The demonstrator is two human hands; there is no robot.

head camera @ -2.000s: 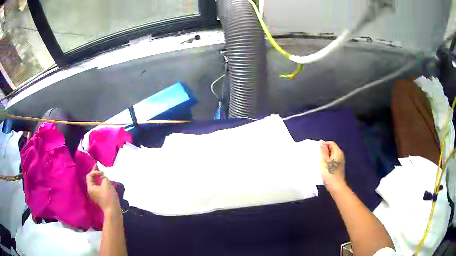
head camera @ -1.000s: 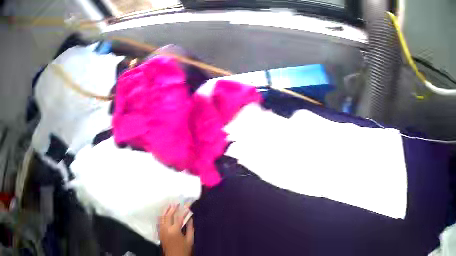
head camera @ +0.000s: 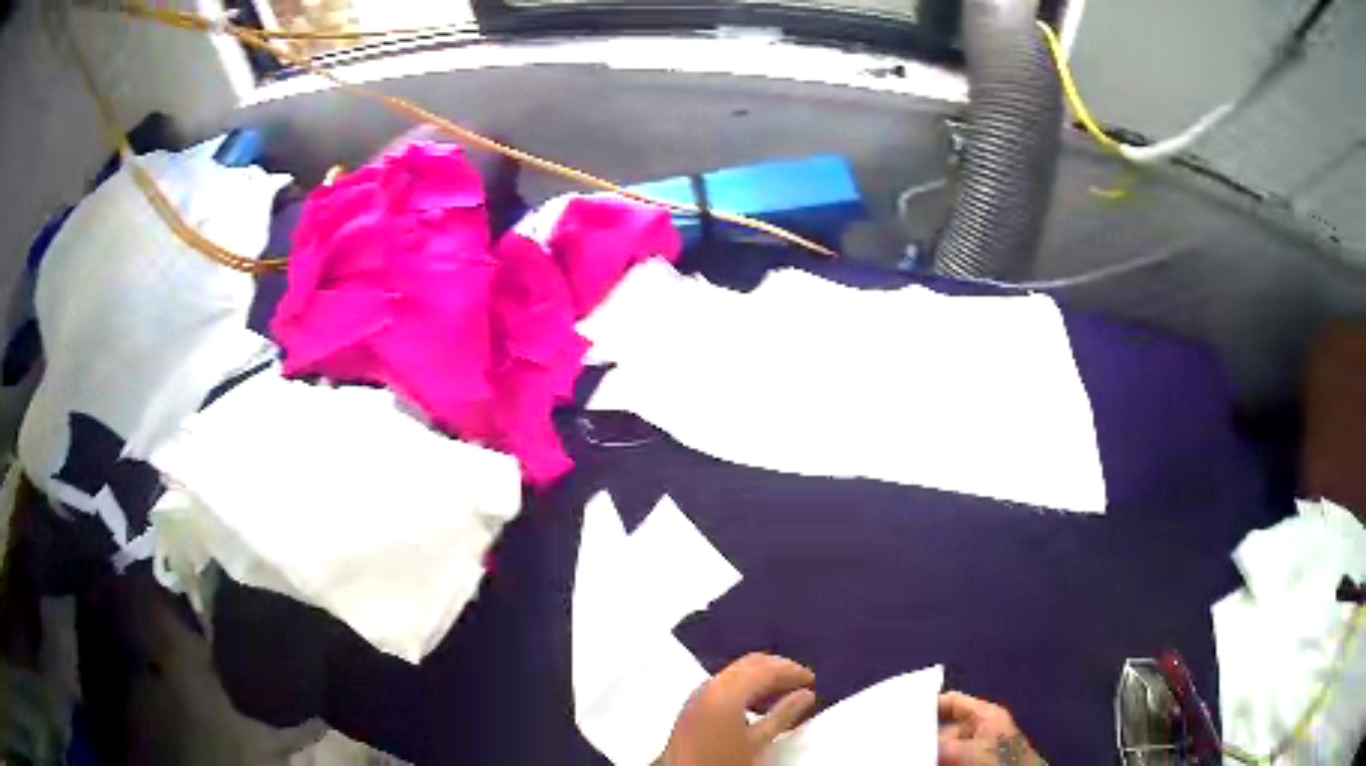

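A white fabric panel [head camera: 637, 621] with a notched far end lies on the dark cloth [head camera: 914, 599] at the near edge, cut off by the frame's bottom. My left hand [head camera: 734, 714] is on it with fingers curled over its inner edge. My right hand [head camera: 981, 733] pinches the right edge of the raised white part between the hands. Both hands are partly cut off below. Another white panel [head camera: 884, 382] lies flat farther back. The iron [head camera: 1166, 706] stands at the near right, its dark red handle showing.
Left are a magenta heap [head camera: 397, 285], a pile of white pieces [head camera: 337, 501] and more white cloth [head camera: 143, 299]. Behind are a blue box [head camera: 787, 195] and a grey ribbed duct [head camera: 1001, 150]. A tan cord [head camera: 524, 157] crosses the far left. White fabric [head camera: 1296, 629] lies right.
The view has swung back to the right. My left hand has moved from the left white pile to a panel at the near edge. My right hand and the iron have come into view.
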